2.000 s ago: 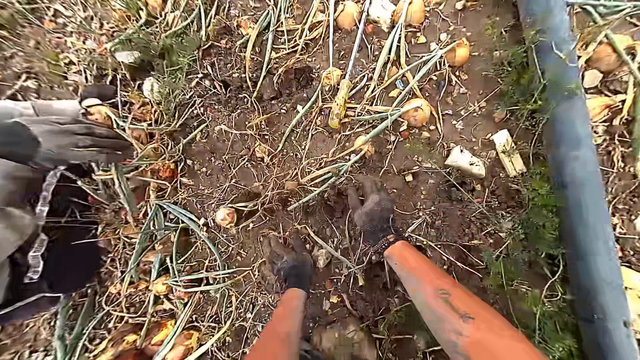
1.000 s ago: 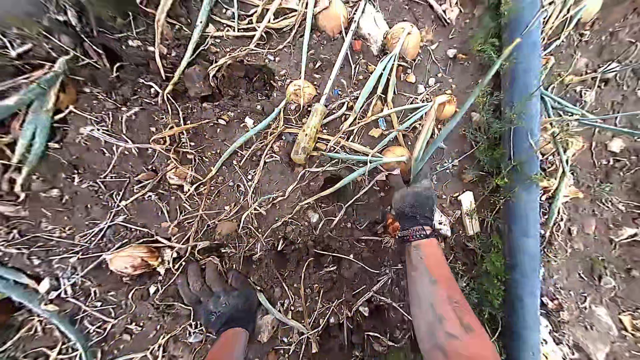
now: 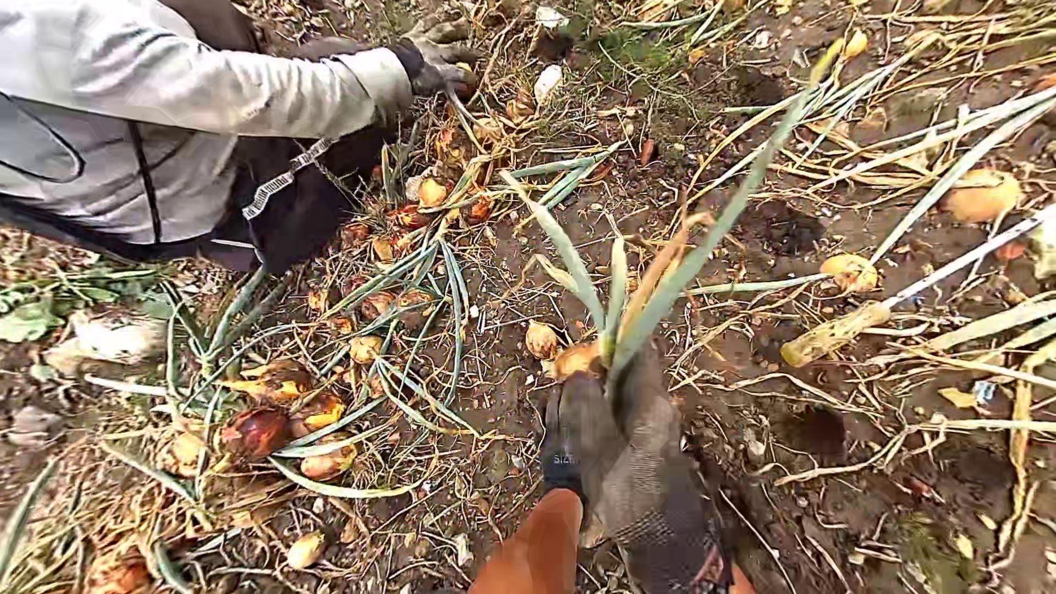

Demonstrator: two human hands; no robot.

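Both my hands wear dark, soiled work gloves. My left hand [image 3: 582, 429] closes around an onion bulb [image 3: 577, 360] with long green leaves at the middle of the head view. Pressed beside it, my right hand [image 3: 656, 462] grips the base of those leaves. The leaves fan up and away, one long leaf reaching toward the top right. A small loose onion [image 3: 542, 339] lies on the soil just past the held bulb. Farther right rests a tool with a worn yellowish handle [image 3: 833, 334] and a thin metal shaft. My fingertips are partly hidden.
At the upper left a person in a light sleeve [image 3: 272, 91] crouches, a gloved hand [image 3: 437, 62] among the plants. Piled onions [image 3: 257, 431] with green tops lie at the left. More onions [image 3: 982, 195] and dry stalks spread over the soil at the right. A pale stone [image 3: 549, 82] lies farther up.
My right hand reached an onion by the grey pipe a second ago; now both hands are together on an onion with leaves. The left hand was spread on the soil. The view has swung left.
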